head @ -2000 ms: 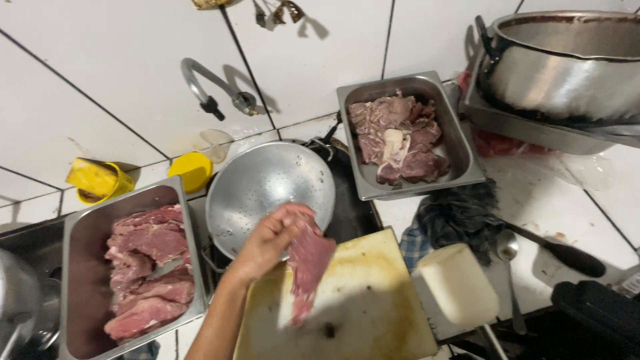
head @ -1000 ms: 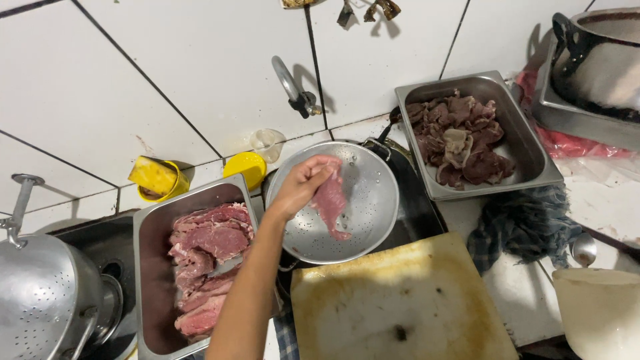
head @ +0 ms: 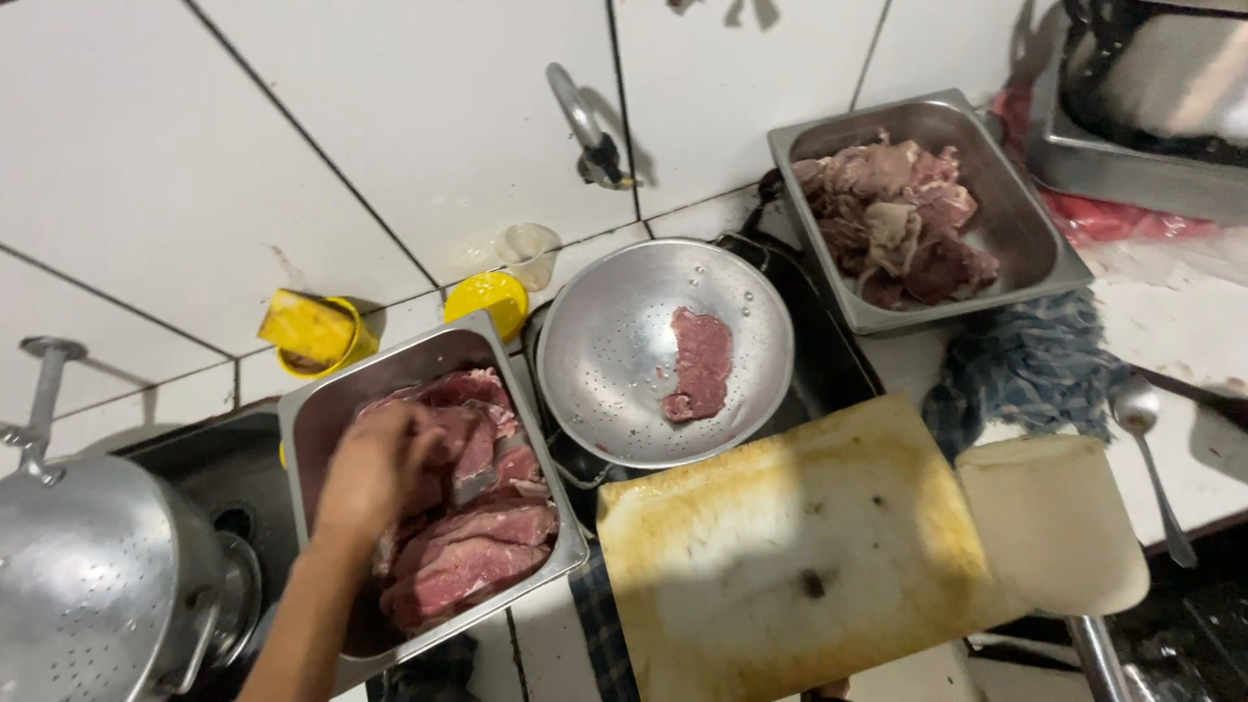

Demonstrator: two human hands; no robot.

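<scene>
My left hand [head: 385,453] is blurred and reaches into the left steel pan [head: 447,351], its fingers touching slices of raw red meat [head: 473,546]. Whether they grip one is unclear. A single meat slice [head: 702,366] lies flat in the aluminium colander [head: 595,292] right of that pan. Another steel pan [head: 1033,278], farther right, holds a pile of paler, brownish meat [head: 907,214]. Below the colander lies a stained white cutting board [head: 741,556]. My right hand is not in view.
An off-white block [head: 1053,526] with a metal handle overlaps the board's right edge. Nearby are a checked cloth [head: 1033,361] and a spoon [head: 1146,439]. Another colander [head: 88,585] stands far left; a yellow cup [head: 331,341] and tap [head: 585,127] are behind. A large pot [head: 1160,78] stands upper right.
My left hand has moved left from above the colander into the left pan. The meat slice it held earlier is let go and now lies in the colander.
</scene>
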